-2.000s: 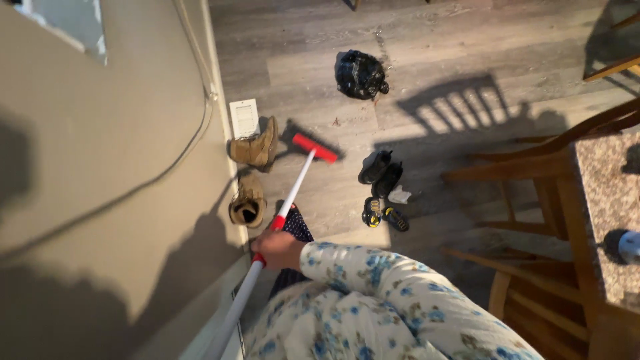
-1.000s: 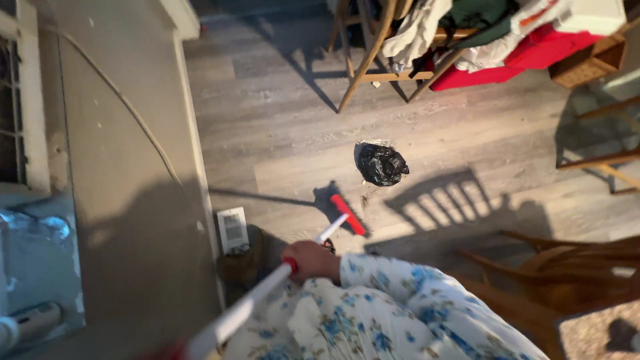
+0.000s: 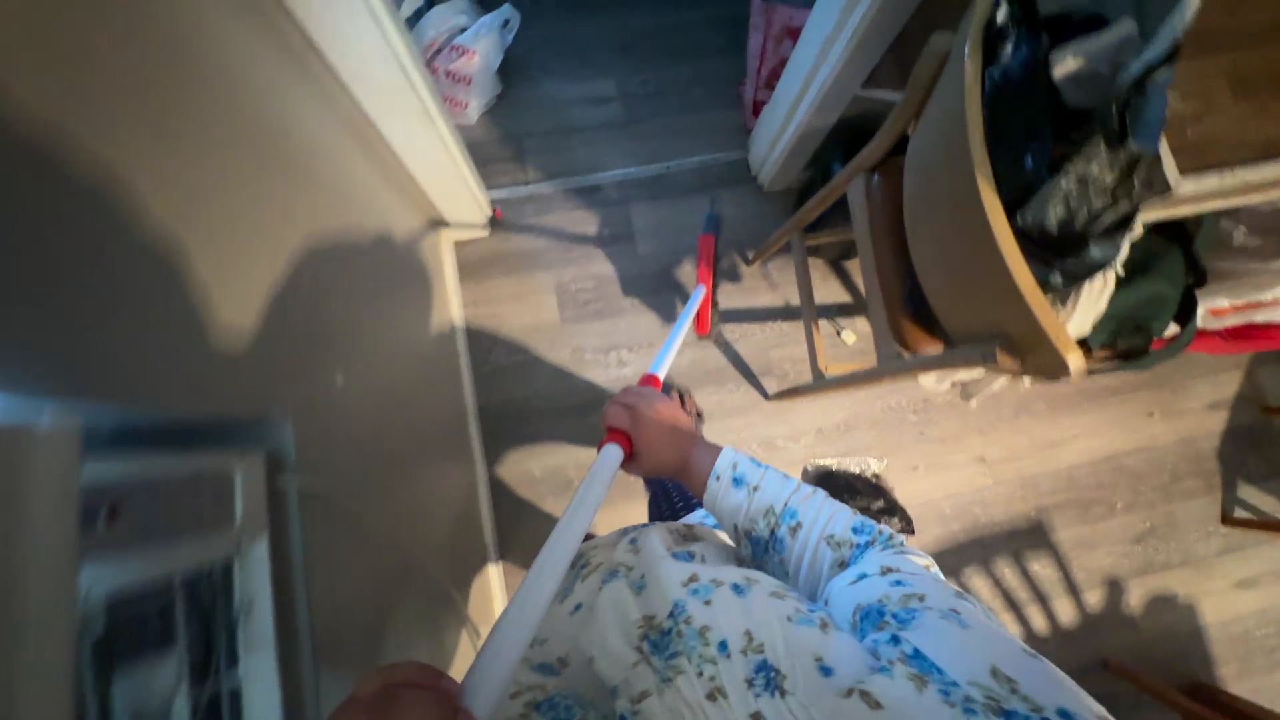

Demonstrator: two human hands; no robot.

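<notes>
My right hand is closed around the white pole of a push broom, at a red collar partway along it. My left hand shows at the bottom edge, against the upper end of the pole; its fingers are mostly cut off by the frame. The broom's red head rests on the wood-look floor in front of me, near a doorway threshold and left of a wooden chair. A dark bundle, partly hidden by my sleeve, lies on the floor to the right.
A wooden chair stands on the right, beside piled clothes and bags. White door frames flank the doorway. Beyond it are a white plastic bag and a pink-red bag. A wall runs along the left.
The view has moved forward along the wall to the doorway. The broom head, earlier by the boots and then near the black plastic bag, is now close to the threshold. My right hand still holds the pole.
</notes>
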